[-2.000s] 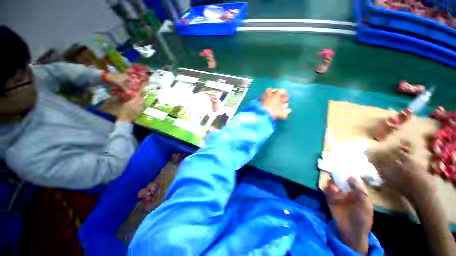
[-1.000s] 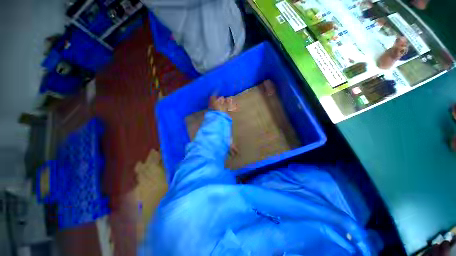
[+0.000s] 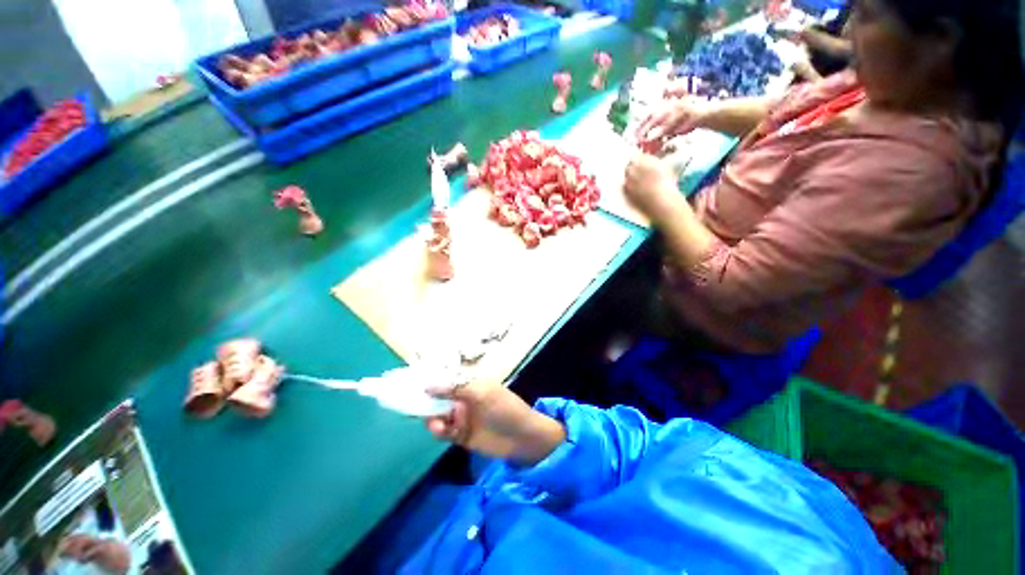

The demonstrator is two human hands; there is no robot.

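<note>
My right hand is shut on a white glue bottle, with white tissue around it. Its thin spout points left and ends beside a small group of pinkish-brown ornament bodies on the teal bench top. Another ornament body stands on the cardboard work mat. Red-pink flower heads lie heaped on the mat's far side. A spare pale glue bottle is near them. My left hand is not in view.
Flower-topped ornaments are on the green belt. Blue trays of parts stand across it. The instruction sheet is at lower left. A co-worker sits to the right, near a green crate with reddish pieces.
The view has swung from the blue tote on the left to the bench and mat. My left hand, earlier in the tote, has left the picture. My right hand with the bottle now shows.
</note>
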